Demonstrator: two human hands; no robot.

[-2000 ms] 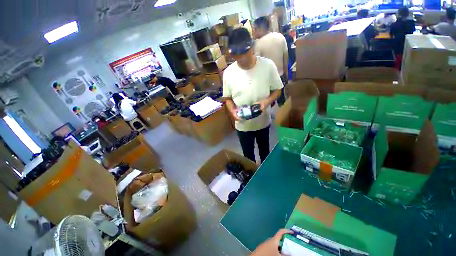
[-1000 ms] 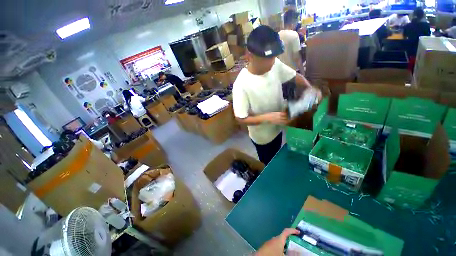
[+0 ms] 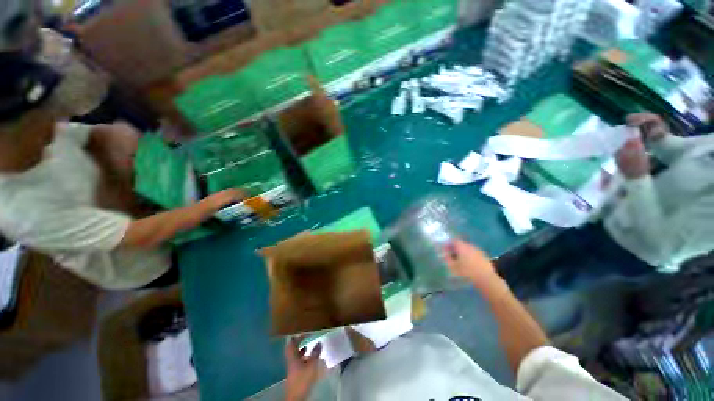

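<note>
An open carton (image 3: 325,282), brown inside with green outside, stands near the table's front edge. A white flap or insert (image 3: 391,321) shows at its near side. My left hand (image 3: 301,372) holds the carton's lower left edge, fingers partly hidden by white and brown flaps. My right hand (image 3: 470,262) is right of the carton, fingertips at the edge of shiny clear plastic (image 3: 430,227). Blur hides whether the fingers grip it.
A person (image 3: 70,204) at the left reaches over a green box (image 3: 243,172). Another person's hands (image 3: 638,145) hold long white strips (image 3: 540,145) at the right. Loose white pieces (image 3: 454,90) lie before a white stack (image 3: 528,39). Upright green lids (image 3: 274,78) line the far edge.
The view has swung right and down to the table. The flat-looking green carton under my left hand now shows open. My right hand has come into view. The person at left now leans over the boxes.
</note>
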